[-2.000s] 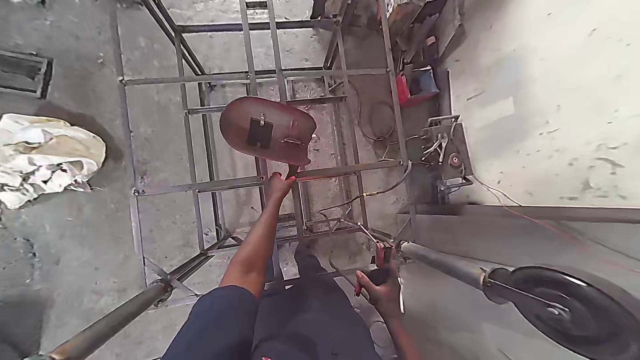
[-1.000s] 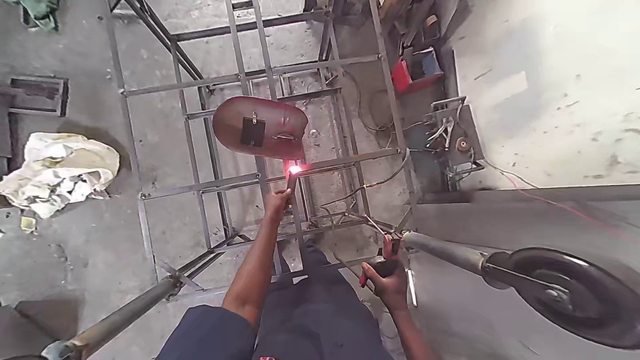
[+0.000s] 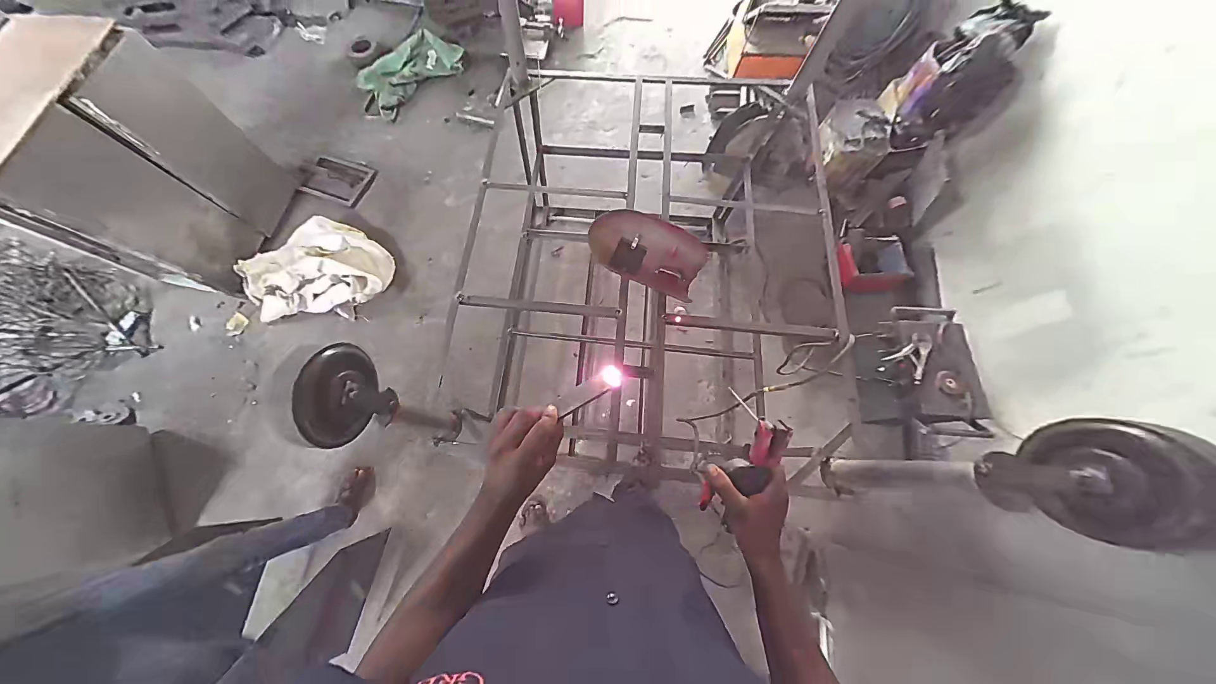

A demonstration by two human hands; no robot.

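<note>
My left hand [image 3: 522, 451] grips a thin dark rod whose far end meets a bright pink-white glow [image 3: 611, 376] at a bar of the welded steel frame [image 3: 560, 307]. In my right hand [image 3: 755, 503] is a welding electrode holder [image 3: 763, 446] with red parts, a thin electrode sticking out up and left, away from the glow. A brown-red welding shield [image 3: 649, 252] with a dark window appears to rest on the frame, beyond both hands. Just below its right end a small glowing spot [image 3: 677, 315] shows on a crossbar.
Wheels on tubes stand left [image 3: 335, 394] and right [image 3: 1107, 483]. A welding machine with cables [image 3: 940, 375] and a red container [image 3: 872, 264] stand right. White cloth [image 3: 318, 271] lies left. Another person's leg [image 3: 304, 532] is at lower left. A metal cabinet [image 3: 180, 142] stands upper left.
My left hand has come away from the shield's lower end, back towards me. The glow shown by the shield one second ago is now at the rod's tip. The view has widened to show more floor.
</note>
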